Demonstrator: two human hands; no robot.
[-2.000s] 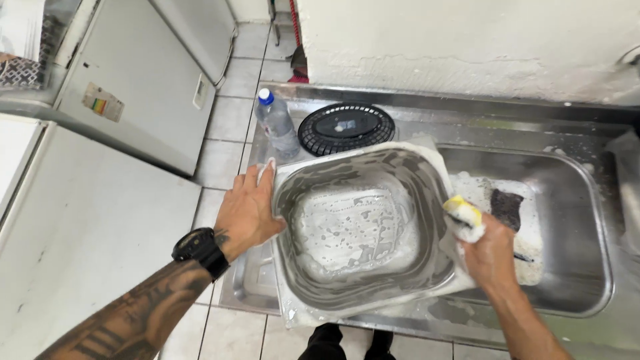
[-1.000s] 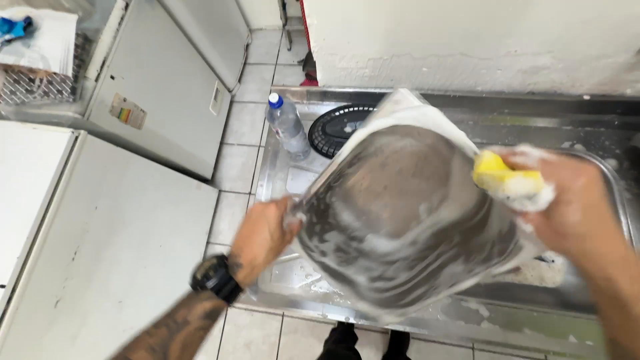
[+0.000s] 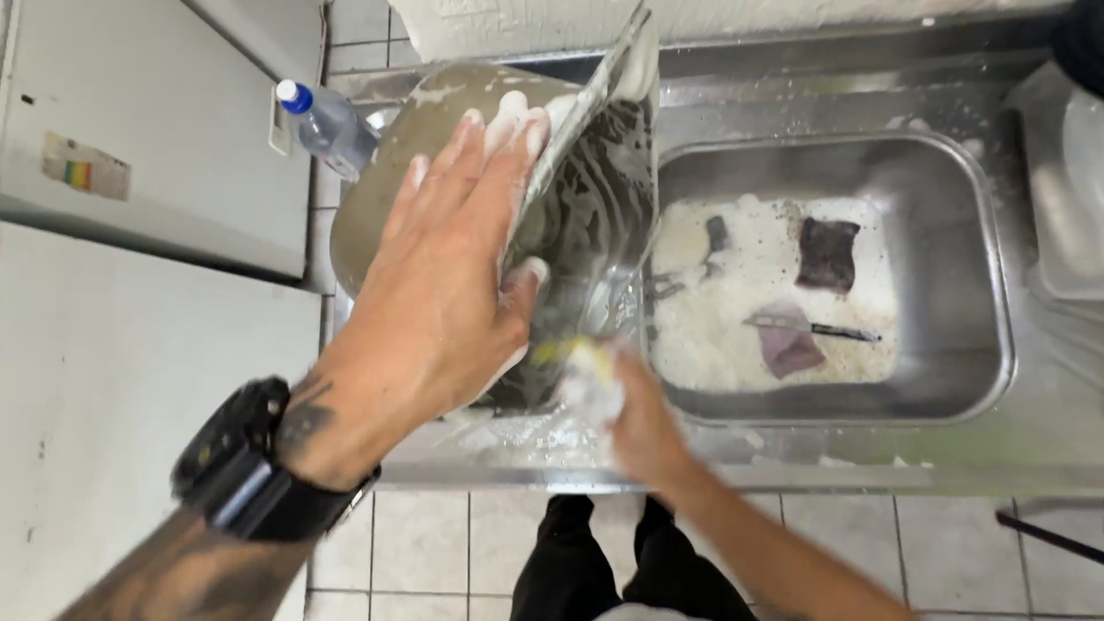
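Note:
A soapy rectangular metal pan (image 3: 595,198) is tipped up on its side on the steel drainboard, left of the sink basin. My left hand (image 3: 457,259), with suds on its fingertips, grips the pan's upper rim, thumb on one side and fingers on the other. My right hand (image 3: 642,414) is blurred and low at the pan; in it is a yellow sponge (image 3: 573,358) covered with foam, against or close to the pan's near part. A black watch sits on my left wrist.
The steel basin (image 3: 992,285) on the right holds foamy water, a dark scouring pad (image 3: 826,255), a purplish cloth or pad (image 3: 789,349) and a knife-like utensil (image 3: 845,332). A blue-capped plastic bottle (image 3: 332,129) stands behind the pan. A translucent container (image 3: 1069,190) is at the far right.
The pan, earlier lying with its inside facing up, is now tipped steeply on its side. My right hand has moved with the sponge from the pan's right side to its near part.

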